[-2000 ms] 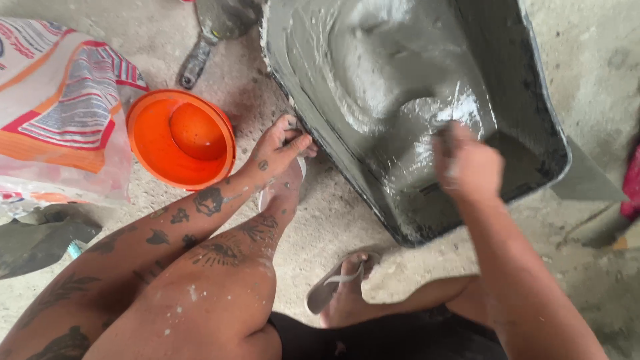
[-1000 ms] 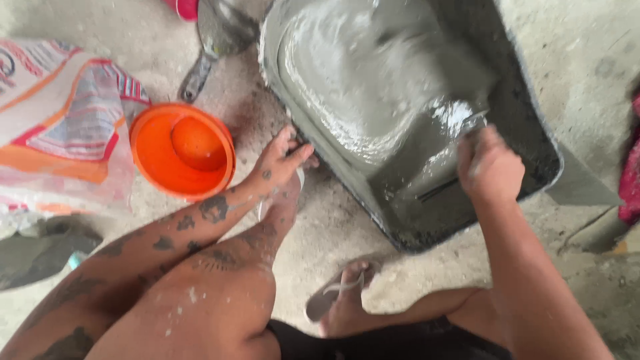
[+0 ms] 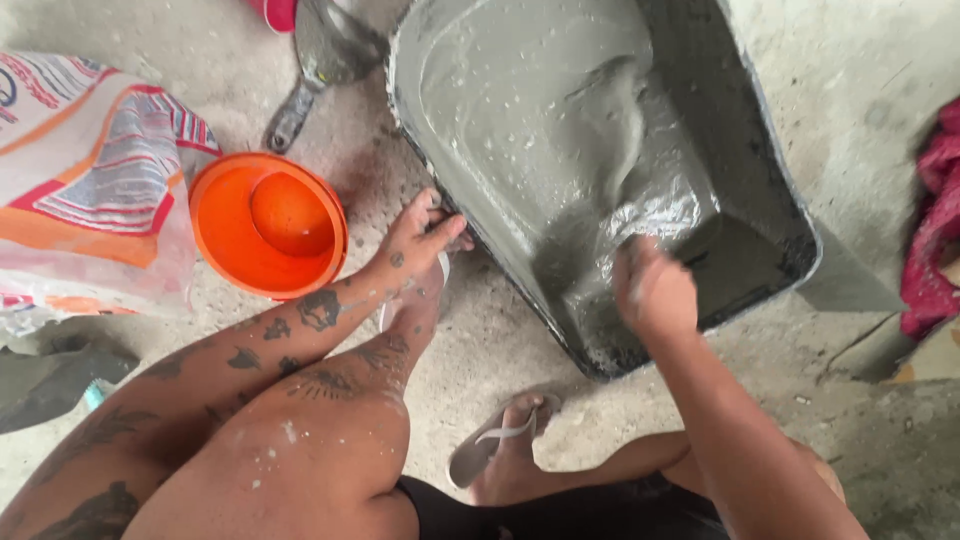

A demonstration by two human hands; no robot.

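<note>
A black plastic mixing tub (image 3: 780, 165) stands on the concrete floor, with wet grey mortar (image 3: 517, 97) in it. My right hand (image 3: 656, 289) is closed over the tub's near part, around the handle of a tool whose blade is smeared with or sunk in the mortar; its kind cannot be told. The mortar beside this hand is shiny and rippled. My left hand (image 3: 427, 229) rests at the tub's left rim, thumb and fingers at the edge; whether it grips the rim is hard to tell. My left foot is under that hand.
Left of the tub lie an orange plastic bucket (image 3: 214, 240), a printed plastic sack (image 3: 97, 165) and a mortar-crusted trowel or scraper (image 3: 292, 112). A pink-red container (image 3: 279, 13) is at the top edge. Crimson cloth (image 3: 930, 225) lies at the far right. My sandalled right foot (image 3: 514, 442) is below the tub.
My right hand has swept through the mortar with the tool, first right and then back left. The mortar's surface has changed shape. My left hand has stayed at the rim.
</note>
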